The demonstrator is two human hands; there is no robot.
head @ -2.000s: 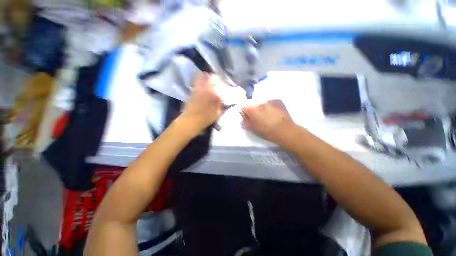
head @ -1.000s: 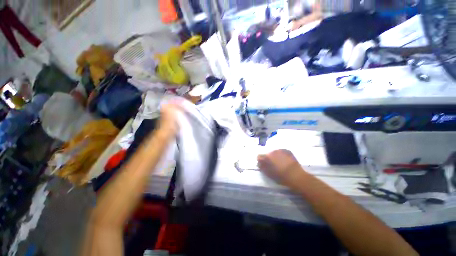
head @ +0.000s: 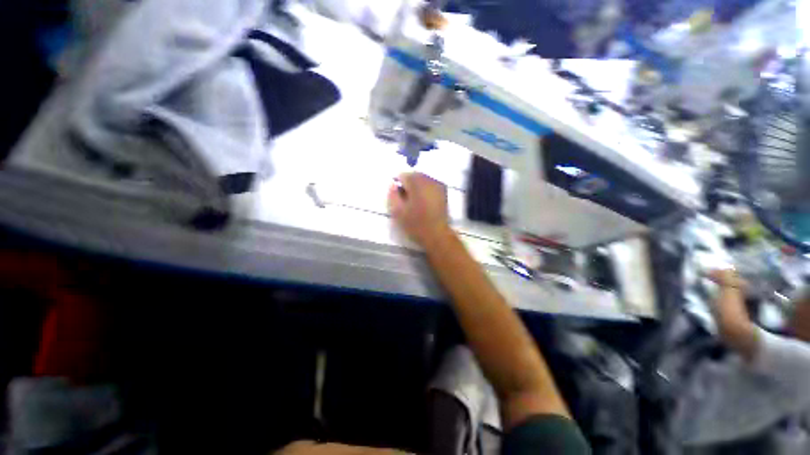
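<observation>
The white and grey garment panels (head: pixel 200 75) with black stripes lie heaped on the table left of the needle, with a black fabric part (head: pixel 297 93). The white sewing machine (head: pixel 524 147) with a blue stripe stands behind. My right hand (head: pixel 417 203) is on the table just below the presser foot area (head: pixel 411 151), fingers curled. Blur hides whether it holds anything. A small thin item (head: pixel 314 194) lies left of it. My left hand is out of view; only a strip of skin, likely my left forearm, shows at the bottom edge.
A black phone (head: pixel 484 188) lies under the machine arm. Dark snips (head: pixel 515 265) and a red-handled tool (head: pixel 542 241) lie further right. Red plastic (head: pixel 67 333) is below left. Pale cloth (head: pixel 466 378) lies at lap level. Another person's arm (head: pixel 735 311) shows at right.
The view has swung right. My left hand has left the picture, and the garment it was at now lies on the table at left. My right hand remains near the presser foot.
</observation>
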